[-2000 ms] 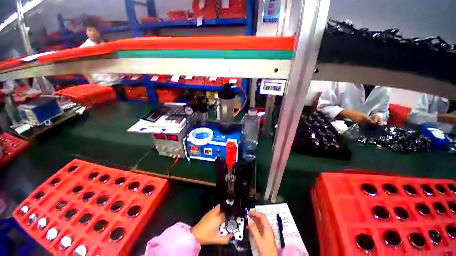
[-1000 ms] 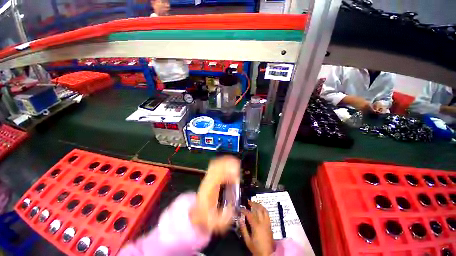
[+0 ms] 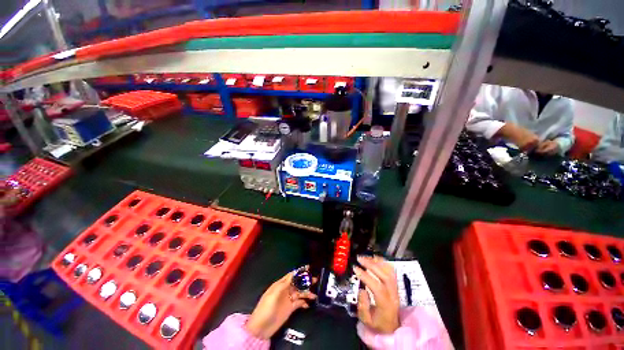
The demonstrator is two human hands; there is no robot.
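Observation:
My left hand (image 3: 279, 305) holds a round dark shiny unit (image 3: 302, 278) between its fingertips, left of the black clamp fixture (image 3: 350, 219). The fixture's red ribbed handle (image 3: 341, 254) is tilted down toward me over the silver plate (image 3: 334, 290). My right hand (image 3: 380, 292) is at the right side of the fixture, fingers apart, fingertips close to the plate; I see nothing held in it. A small white piece (image 3: 295, 335) lies on the bench below my left hand.
A red tray (image 3: 179, 268) of round units is at left, a red tray stack (image 3: 472, 284) at right. A paper sheet (image 3: 423, 290) with a pen (image 3: 408, 290) lies beside my right hand. Behind are a blue control box (image 3: 321, 179), a power supply (image 3: 259, 176) and a metal post (image 3: 438, 137).
The red handle was upright and is now lowered toward me. My left hand, blurred at the handle one second ago, is now left of the fixture with a unit. The view has shifted.

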